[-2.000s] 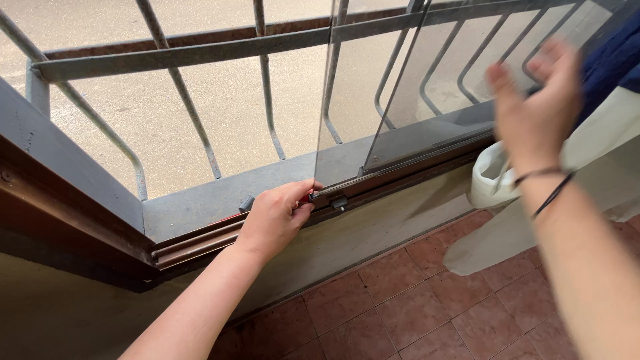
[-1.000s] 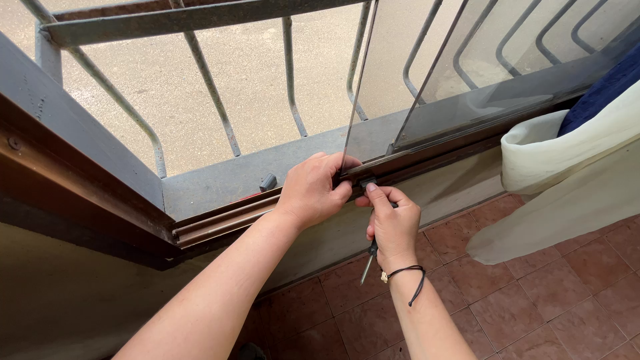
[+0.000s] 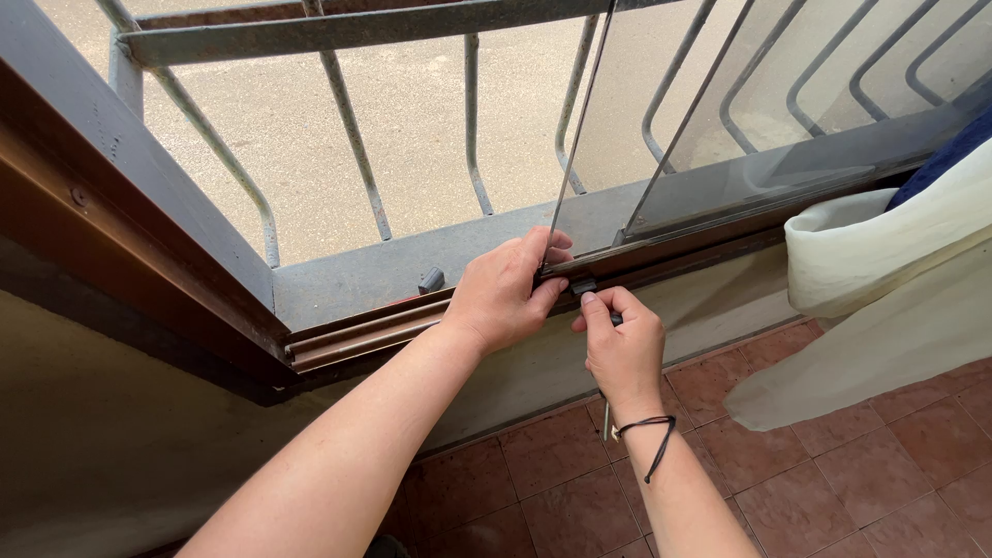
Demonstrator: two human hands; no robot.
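My left hand (image 3: 508, 291) grips the lower corner of a sliding glass pane (image 3: 601, 155), fingers behind the glass and thumb on the brown bottom rail (image 3: 690, 232). Just right of it, my right hand (image 3: 624, 333) has thumb and finger at a small dark fitting (image 3: 583, 287) under the rail. A screwdriver is held in the right palm; its metal shaft (image 3: 606, 421) points down by the wrist, and most of its handle is hidden. On the outer grey sill (image 3: 372, 267) left of my left hand, a dark tool handle (image 3: 431, 280) lies beside a partly hidden red piece.
Brown window frame (image 3: 139, 225) rises at the left, with an open track (image 3: 364, 341) at its foot. Grey metal bars (image 3: 471, 124) stand outside. A white curtain (image 3: 868, 256) hangs at the right, over a red tiled floor (image 3: 581, 496).
My right hand, raised at the right two seconds ago, came to the dark fitting with the screwdriver and stays there. My left hand has stayed at the pane's corner.
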